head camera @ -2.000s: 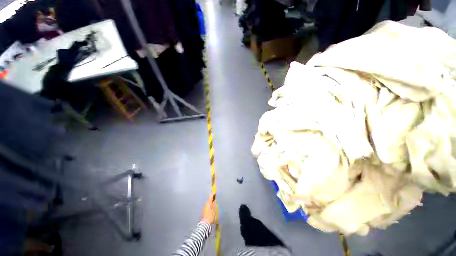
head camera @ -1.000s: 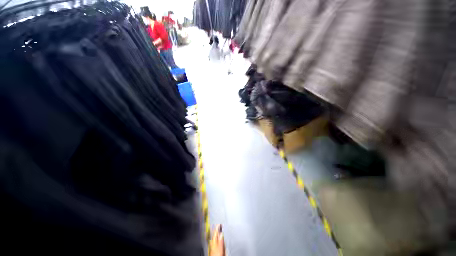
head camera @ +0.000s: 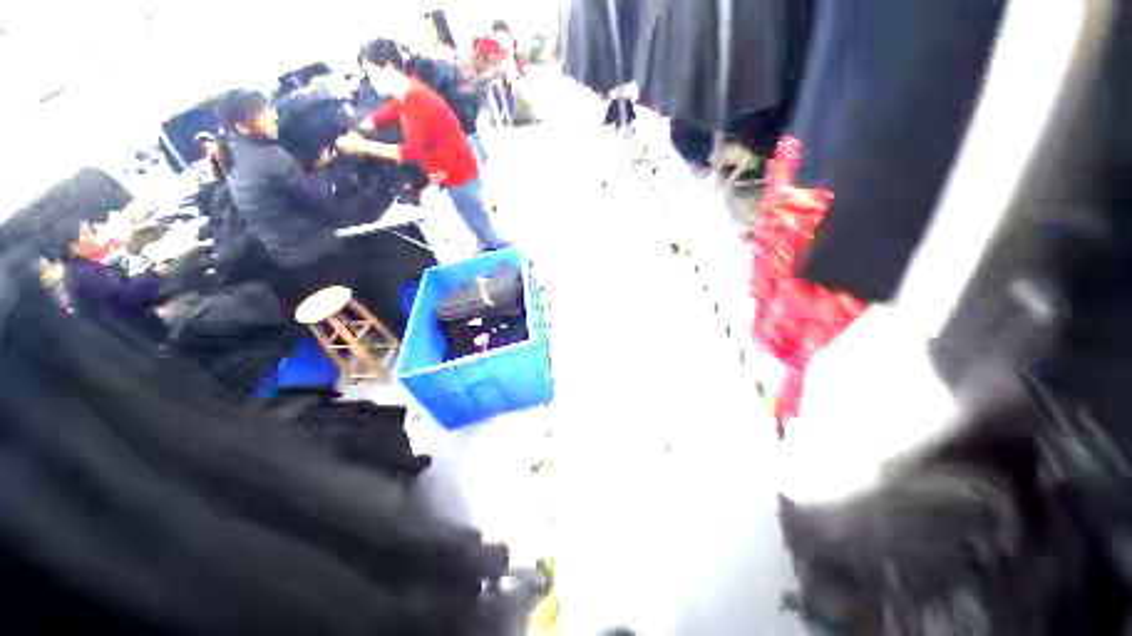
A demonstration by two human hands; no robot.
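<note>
Neither of my hands shows in the frame. A blue plastic bin [head camera: 478,383] stands on the floor ahead, left of the bright aisle, with folded dark pieces [head camera: 482,317] inside. Dark garments [head camera: 199,497] fill the lower left, blurred. More dark cloth [head camera: 919,534] lies at the lower right, also blurred.
A round wooden stool [head camera: 325,304] stands left of the bin. A person in a red top [head camera: 435,131] and one in a dark jacket [head camera: 267,193] are at a work table. Dark garments [head camera: 708,56] hang at upper right, above red material [head camera: 795,273]. The aisle floor [head camera: 646,373] is overexposed.
The view has moved forward along the aisle past the hanging racks. The bin, stool and people now appear closer. The hand at the bottom edge earlier has left the picture.
</note>
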